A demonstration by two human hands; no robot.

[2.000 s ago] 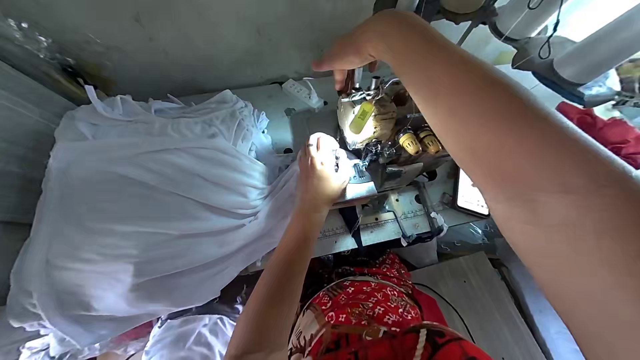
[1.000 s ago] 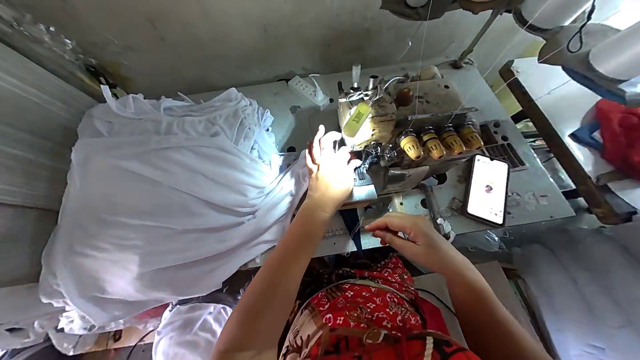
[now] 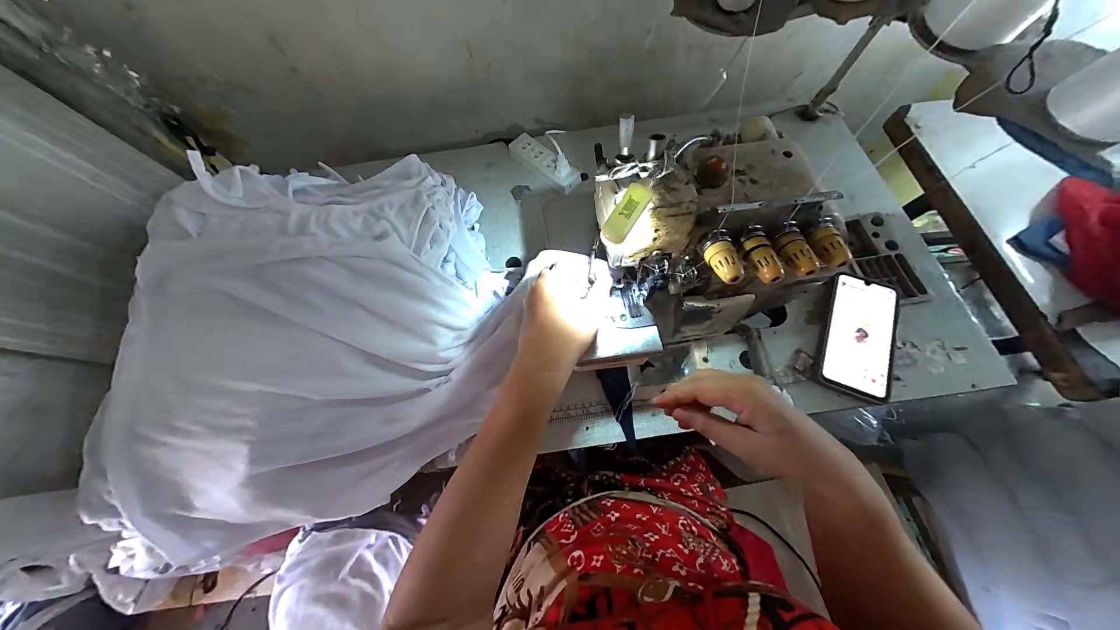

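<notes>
An overlock sewing machine (image 3: pixel 652 227) stands on the table, its lamp lighting the needle area. Just left of the needle area is my left hand (image 3: pixel 560 306), its fingers by a bright patch of cloth; whether they grip it is unclear. White fabric (image 3: pixel 306 350) spreads in a large heap to the left and reaches to that hand. My right hand (image 3: pixel 735 411) is over the table's front edge, thumb and fingers close together near loose threads; I cannot tell if it holds one. A dark cloth strip (image 3: pixel 618 402) hangs below the machine's plate.
A lit smartphone (image 3: pixel 859 337) lies right of the yellow tension dials (image 3: pixel 759 254). Behind the machine is a white power strip (image 3: pixel 542 159). Thread cones (image 3: pixel 1085 96) hang at upper right, with red cloth (image 3: pixel 1089 236) on another table. A wall (image 3: pixel 394 79) closes off the back.
My right arm, at first stretched across to the top of the machine, has come back to the front edge near the loose threads. My left hand stays beside the needle area.
</notes>
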